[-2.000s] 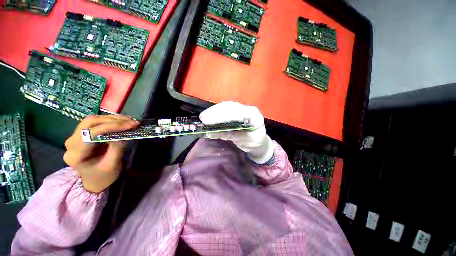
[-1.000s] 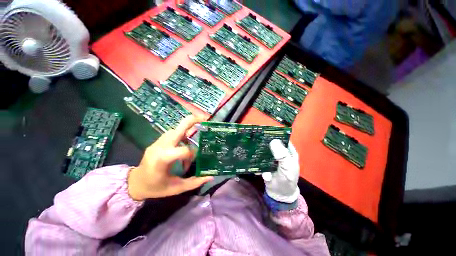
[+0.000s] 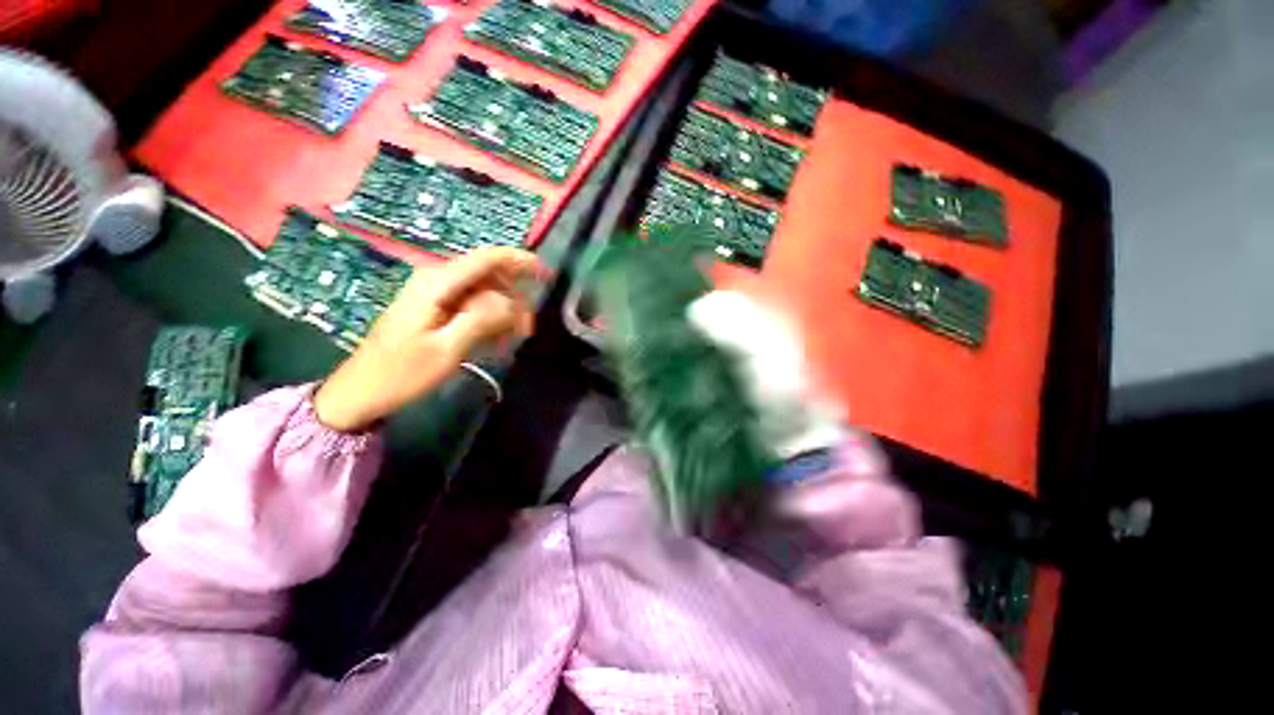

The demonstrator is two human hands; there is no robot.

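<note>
My right hand (image 3: 762,356), in a white glove with a blue wrist band, holds a green circuit board (image 3: 678,377) at the near left corner of the black tray. Hand and board are motion-blurred, so the board's details cannot be read. My left hand (image 3: 444,324) is bare, with fingers partly curled and apart, and holds nothing. It is left of the held board, not touching it, near a board (image 3: 324,277) at the red sheet's near edge.
The black-rimmed tray (image 3: 1083,279), red inside, holds several boards. The red sheet (image 3: 196,147) carries rows of boards. One board (image 3: 185,405) lies on the black mat (image 3: 63,461) at left. A white fan (image 3: 53,168) stands far left. More boards (image 3: 999,594) show at lower right.
My left hand has let go of the board and moved left. My right hand has swung the board from level to steeply slanted. The view has shifted, so tray and sheet sit higher and further left.
</note>
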